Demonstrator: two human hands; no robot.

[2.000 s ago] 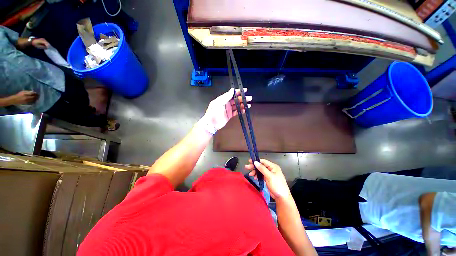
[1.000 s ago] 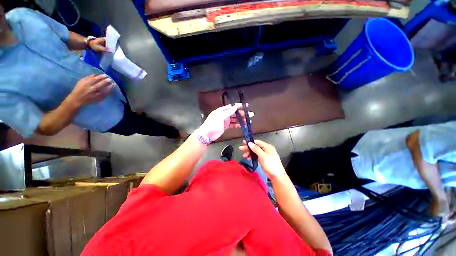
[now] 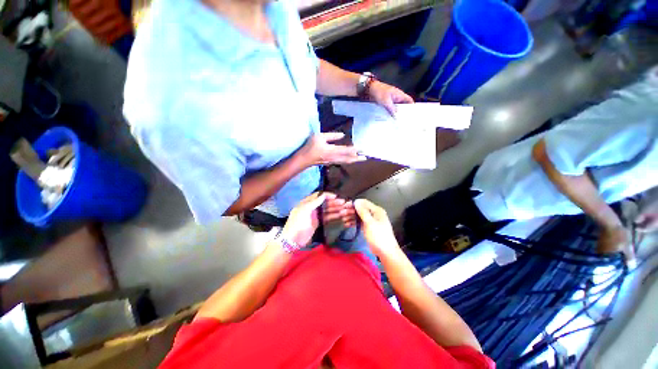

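My left hand (image 3: 312, 216) and my right hand (image 3: 369, 222) are close together in front of my red shirt. Black strips (image 3: 339, 232) are bunched between them, blurred and partly hidden by the fingers; both hands hold them. A person stands directly in front and holds white paper sheets (image 3: 404, 137) just beyond my hands. How many strips I hold cannot be told.
A second person at the right reaches over a pile of black strips (image 3: 505, 310) on a pale table. A blue bin with pale scraps (image 3: 79, 180) stands left, another blue bin (image 3: 472, 61) at top. Cardboard (image 3: 137, 335) lies lower left.
The person with the papers has come from the left to stand before me. The strips, earlier stretched long, are now gathered between my hands. My view has turned left.
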